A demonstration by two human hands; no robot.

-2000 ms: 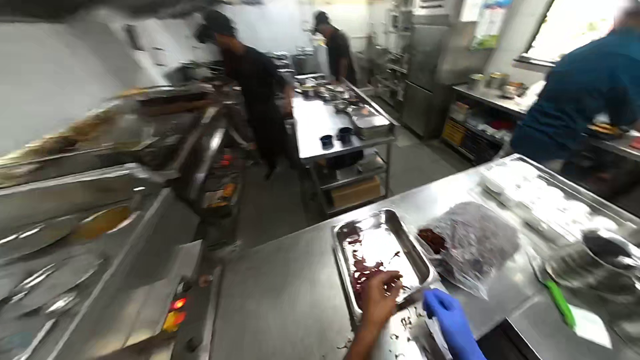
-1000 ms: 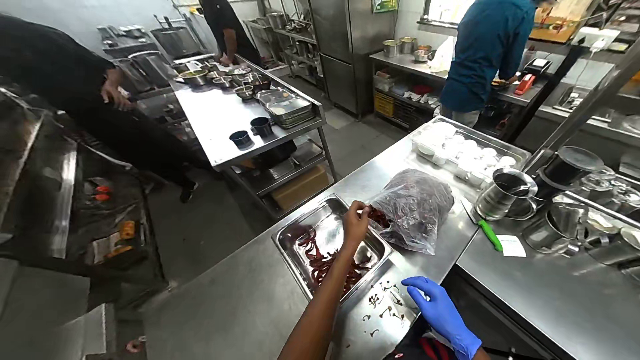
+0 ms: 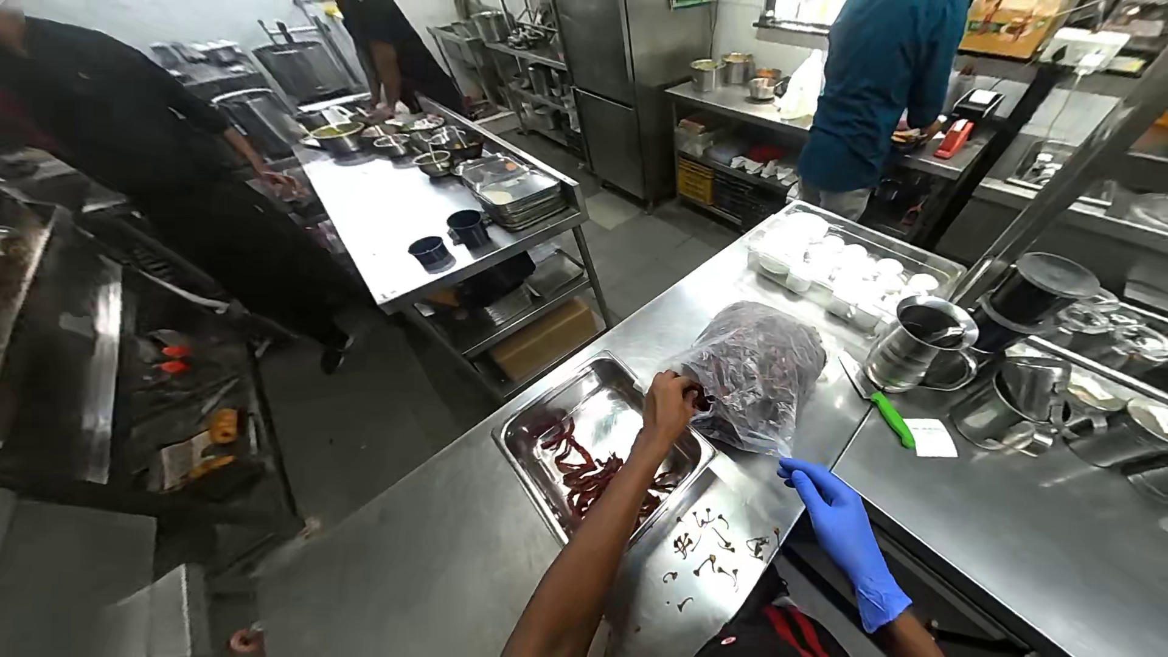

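Observation:
My bare left hand (image 3: 671, 406) is at the mouth of a clear plastic bag (image 3: 762, 370) full of dark dried chillies, its fingers closed on something dark red, seemingly chillies. Under that forearm lies a steel tray (image 3: 607, 392) with dried red chillies (image 3: 593, 479) in it. My right hand (image 3: 830, 516), in a blue glove, has its thumb and forefinger at the bag's lower corner; whether they pinch the plastic I cannot tell. Loose chilli stems (image 3: 707, 547) are scattered on the steel counter between the tray and my right hand.
Behind the bag stands a clear container (image 3: 858, 237) of white items. To the right are a green-handled knife (image 3: 890, 415), a steel jug (image 3: 917, 342) and more steel jugs. A second steel table (image 3: 356, 228) holds pans and black cups. Several people stand beyond the counter.
My left hand has moved from over the tray to the bag's mouth. My right hand has come up towards the bag's lower corner. The view has shifted since two seconds ago.

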